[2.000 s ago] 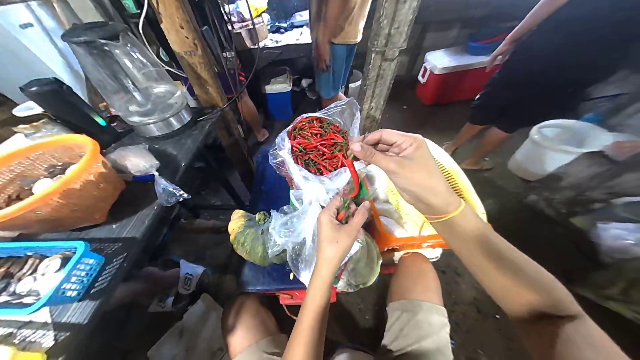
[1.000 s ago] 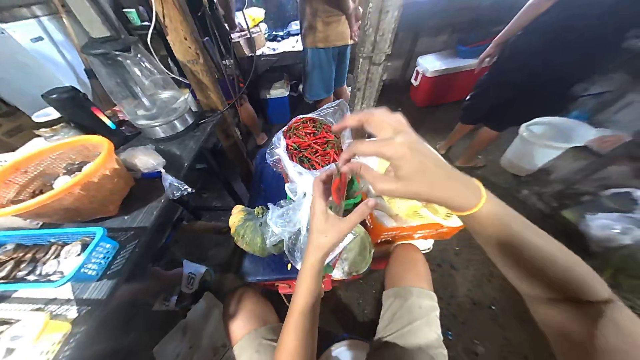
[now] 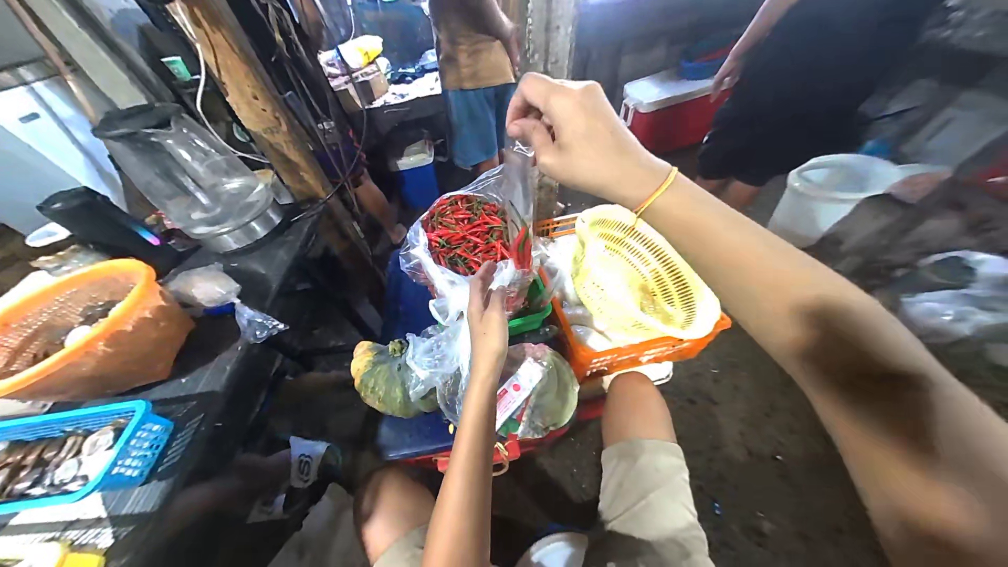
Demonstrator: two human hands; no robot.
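Observation:
My right hand (image 3: 563, 126), raised above the chilies, pinches the top of a small clear plastic bag (image 3: 520, 189). A few red chilies (image 3: 521, 246) lie at the bottom of this small bag. My left hand (image 3: 488, 303) is just below it, at its lower end; whether its fingers grip the bag is unclear. Behind and to the left, a larger open plastic bag holds a heap of red chilies (image 3: 466, 232) with green stems. Crumpled clear plastic (image 3: 437, 354) lies beside my left wrist, between a green and yellow squash (image 3: 386, 378) and a wrapped round vegetable (image 3: 555, 394).
A yellow basket (image 3: 646, 276) rests in an orange crate (image 3: 646, 350) at right. On the left table stand an orange basket (image 3: 150, 307), a blue basket (image 3: 146, 441) and a blender jar (image 3: 197, 181). Two people stand behind, near a red cooler (image 3: 669, 118) and a white bucket (image 3: 827, 189).
My right hand has risen away from my left, and the small bag now hangs stretched upright below it. Two seconds ago both hands were close together near the chilies.

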